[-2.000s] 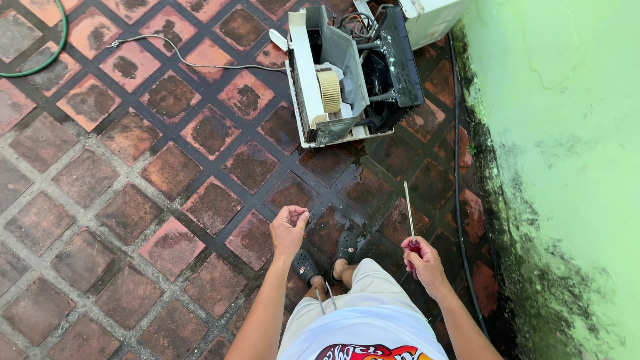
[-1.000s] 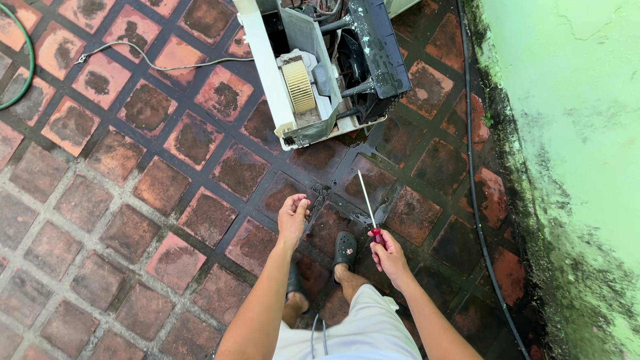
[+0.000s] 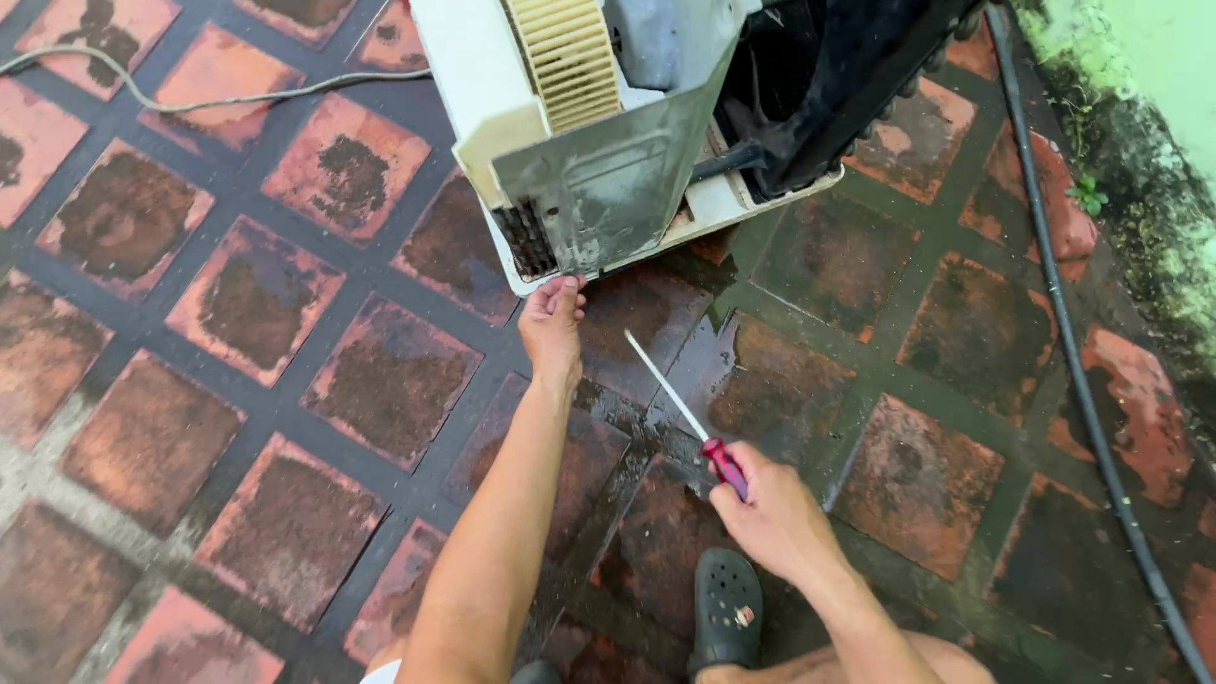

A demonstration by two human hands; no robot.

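Note:
My right hand (image 3: 774, 513) is closed around the red handle of a screwdriver (image 3: 679, 394), whose long metal shaft points up and left over the wet floor. My left hand (image 3: 554, 318) has its thumb and fingers pinched together at the lower front corner of an opened air conditioner unit (image 3: 608, 185); whether something small is between the fingertips cannot be told. The unit shows a cream finned blower wheel (image 3: 568, 62), a grey metal side panel, dark coil fins by the corner and a black part at its right.
Wet reddish floor tiles (image 3: 394, 380) surround the unit. A thin grey cord (image 3: 237, 98) runs to its left side. Along the mossy green wall (image 3: 1164, 104) at the right lies a black hose (image 3: 1069, 332). A dark clog (image 3: 728, 608) is below my right hand.
The view has moved much closer to the unit. My left hand, earlier held over the tiles away from the unit, is now at its lower corner. The screwdriver stays in my right hand.

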